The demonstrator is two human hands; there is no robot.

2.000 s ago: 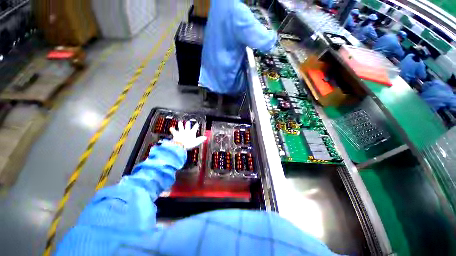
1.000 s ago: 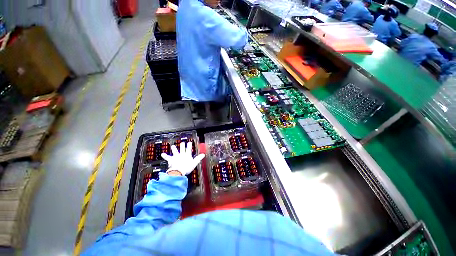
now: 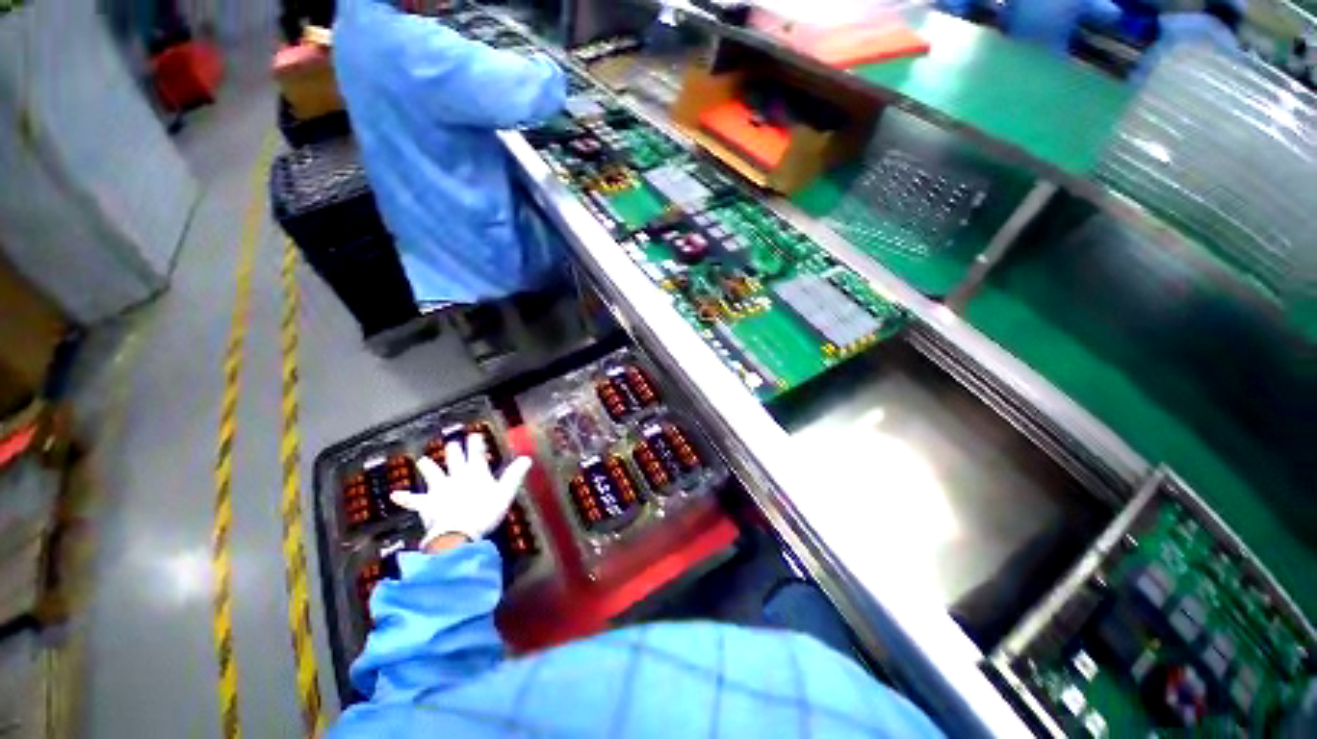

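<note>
My left hand [image 3: 462,498], in a white glove, lies palm down with fingers spread over the left clear tray of coils [image 3: 379,491] in a black tote [image 3: 327,578]. Whether it presses on the tray cannot be told. A second clear tray [image 3: 604,488] with orange-and-black coils lies to its right, one of its four groups looking empty. Red material [image 3: 672,566] shows between and below the trays. My right hand is not in view.
Populated green boards [image 3: 773,311] lie on the conveyor, whose near rail [image 3: 693,361] runs beside the tote. A framed board [image 3: 1155,635] is at lower right. A person in a blue smock [image 3: 433,159] stands beyond the tote. A cardboard box [image 3: 751,127] and clear tray [image 3: 910,202] are on the shelf.
The view has turned right, so the boards and tote appear further left. The framed board at lower right shows much more. My left hand stays spread over the left tray.
</note>
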